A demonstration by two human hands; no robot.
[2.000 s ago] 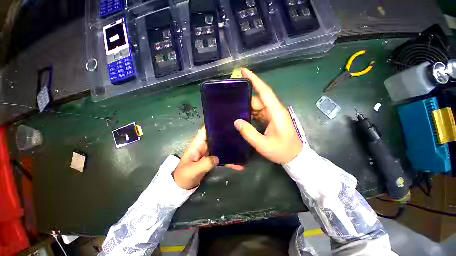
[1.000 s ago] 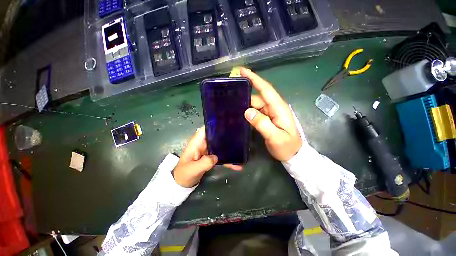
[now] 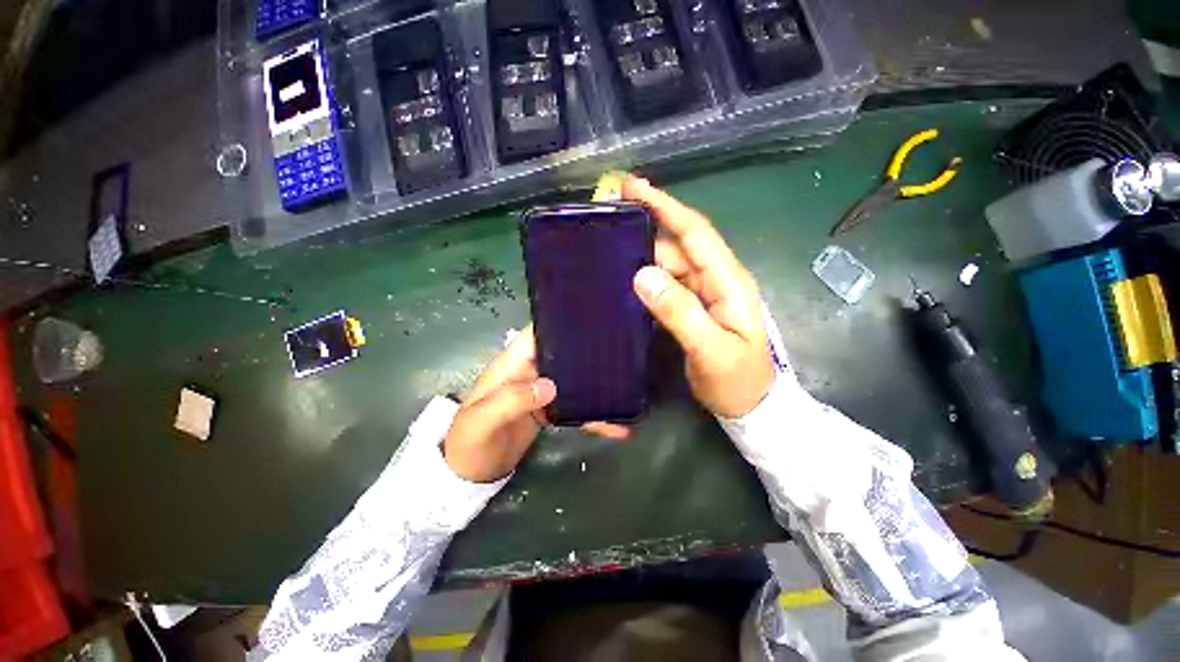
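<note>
A large black smartphone (image 3: 589, 317) is held upright in both hands over the green mat, its dark screen facing me with a purplish glare. My left hand (image 3: 498, 411) grips its lower left edge, thumb on the front at the lower left corner. My right hand (image 3: 709, 310) grips its right side, thumb at the right edge of the screen and fingers behind the upper right. The phone's back and most of the fingers under it are hidden. A small yellow piece (image 3: 611, 186) shows just past the phone's top edge.
A clear blister tray (image 3: 518, 179) with keypad phones lies at the back. An LCD module (image 3: 324, 345) and a tan square (image 3: 194, 413) lie left. Yellow-handled cutters (image 3: 898, 181), a clear cover (image 3: 842, 274), an electric screwdriver (image 3: 980, 401) and a blue stand (image 3: 1087, 347) are at right.
My right thumb has moved from over the screen up to its right edge. The grip on the smartphone is kept. The surroundings have shifted slightly left in the view.
</note>
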